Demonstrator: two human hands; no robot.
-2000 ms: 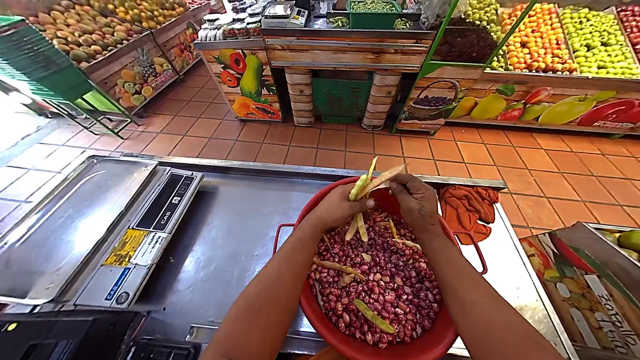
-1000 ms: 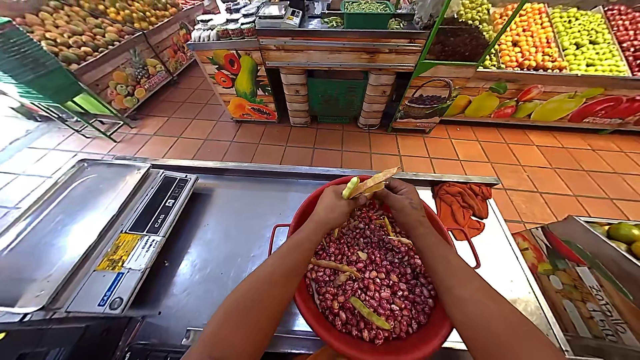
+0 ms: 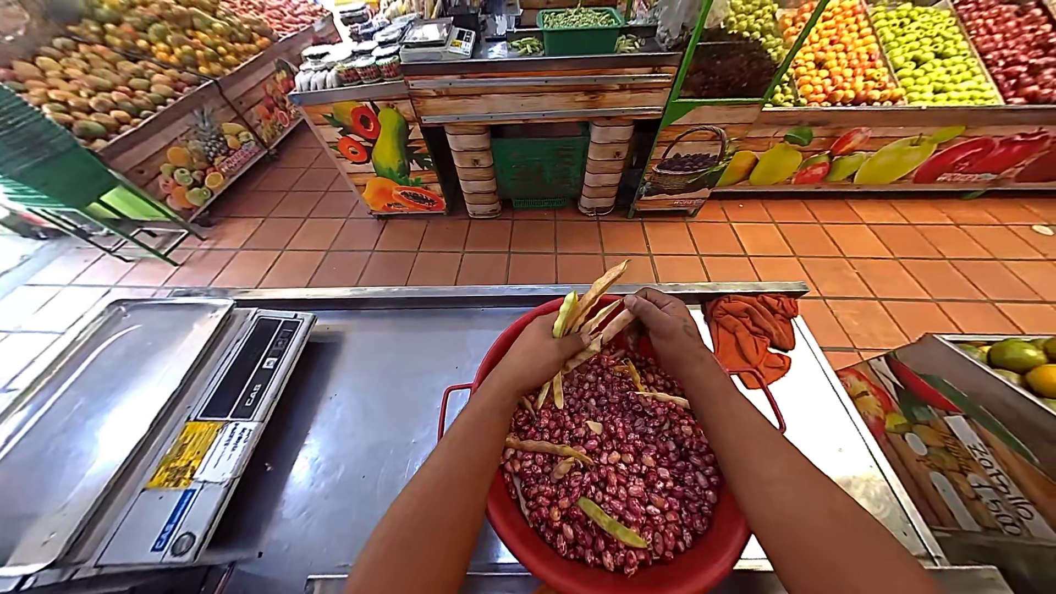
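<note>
A red colander-like basin with wire handles (image 3: 518, 540) stands on the metal counter, filled with speckled red-and-white shelled beans (image 3: 610, 462). Over its far rim my left hand (image 3: 536, 351) is closed on several bean pods (image 3: 596, 289), pale green and tan, which stick up and hang down from the fist. My right hand (image 3: 667, 326) pinches the end of a tan pod beside it, the fingertips partly hidden. A green pod (image 3: 611, 523) and several dry tan pods (image 3: 546, 448) lie loose on the beans.
A CAS scale (image 3: 219, 429) with a steel tray (image 3: 91, 396) stands on the counter at left. An orange cloth (image 3: 751, 338) lies right of the basin's far side. A box of fruit (image 3: 990, 429) is at the right. Beyond the tiled floor are fruit stands and a second counter (image 3: 536, 82).
The pods in my hands have changed position: they are more spread now, and my right fingers hold a different-looking pod end. The loose pods on the beans lie as before.
</note>
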